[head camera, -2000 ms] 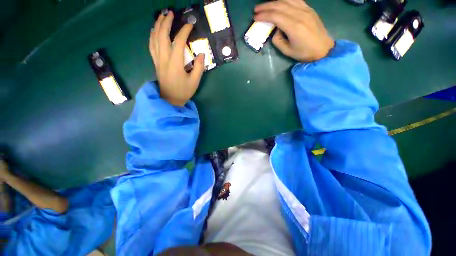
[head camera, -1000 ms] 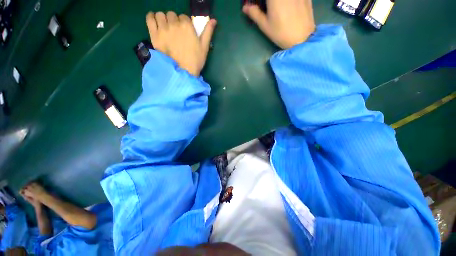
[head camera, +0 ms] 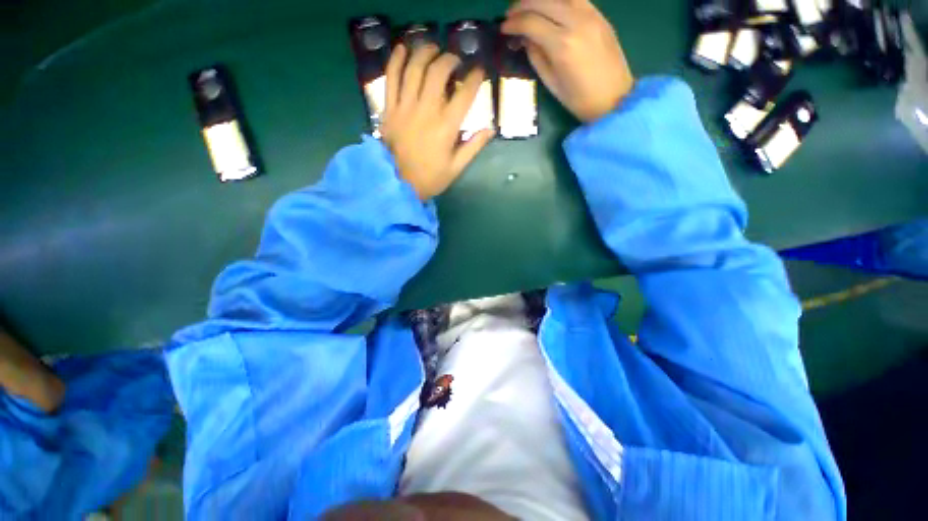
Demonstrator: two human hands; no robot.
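Observation:
Several black handheld units stand side by side in a row on the green bench, discs at the far end and bright rectangles towards me. The leftmost unit of the row [head camera: 372, 63] is partly bare. My left hand [head camera: 432, 122] lies spread over the middle units, fingers apart, covering parts of them. My right hand [head camera: 575, 56] has its fingertips on the disc end of the rightmost unit [head camera: 518, 102]. Whether the fingers grip it is hidden. No tool shows.
A single unit [head camera: 224, 127] lies apart at the left. A loose pile of units [head camera: 778, 137] lies at the right, with a pale strip [head camera: 916, 76] beside it. A neighbour's arm [head camera: 29, 371] is at the lower left. A blue sleeve shows at the right edge.
The view has shifted. The units by my hands, bunched and uneven two seconds ago, now form a neat upright row. My right hand has moved in to the row's right end.

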